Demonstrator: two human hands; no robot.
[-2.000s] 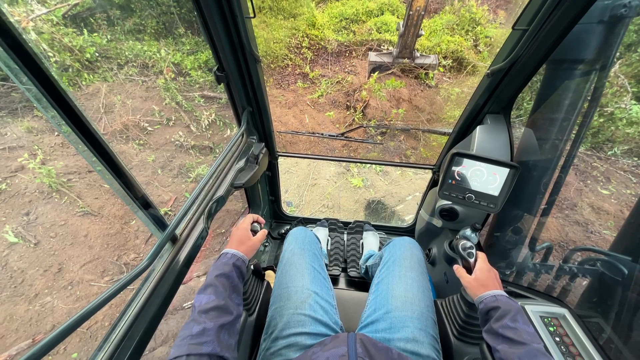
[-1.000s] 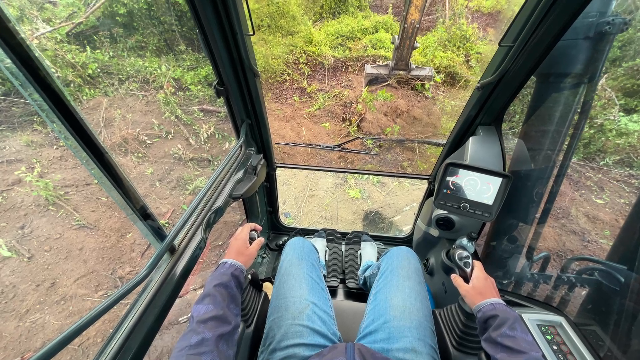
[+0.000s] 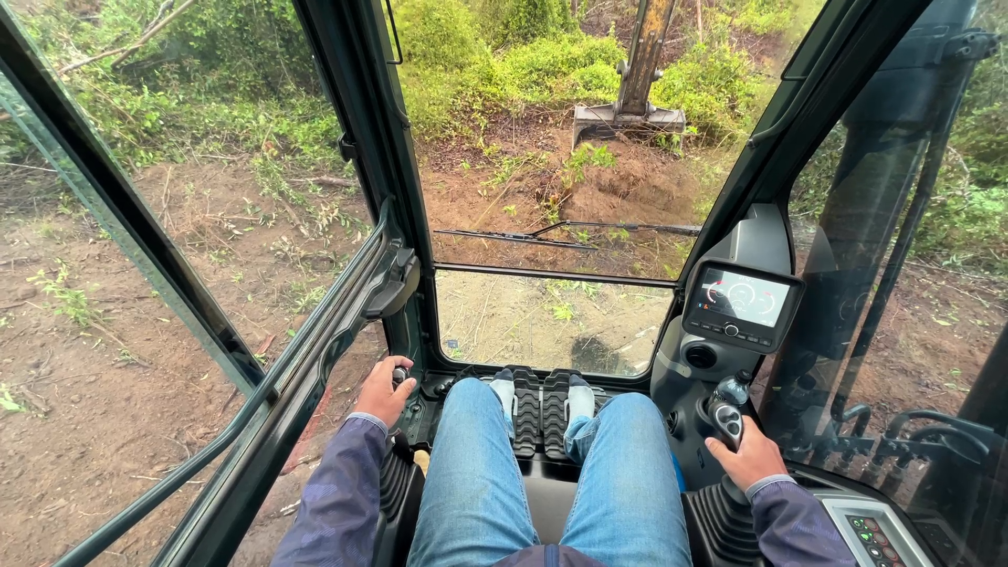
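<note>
My left hand (image 3: 383,393) is wrapped around the left joystick (image 3: 400,375), whose dark top shows between thumb and fingers. My right hand (image 3: 750,455) grips the right joystick (image 3: 728,424), with the buttons on its head uncovered. Black rubber bellows (image 3: 718,526) surround the base of the right lever. Through the windshield, the excavator bucket (image 3: 628,120) rests at a mound of reddish soil (image 3: 638,185), below the worn excavator arm (image 3: 646,55). Its lower edge is partly hidden by soil and plants.
A display monitor (image 3: 742,305) is mounted at the right pillar, with a plastic bottle (image 3: 734,387) below it. Foot pedals (image 3: 556,409) lie between my feet. A button panel (image 3: 876,537) sits by my right forearm. Outside are a windshield wiper (image 3: 520,236), green shrubs (image 3: 559,63) and hydraulic hoses (image 3: 929,429).
The view through the cab has shifted slightly. Both hands stay on their joysticks, and the bucket remains near the soil mound.
</note>
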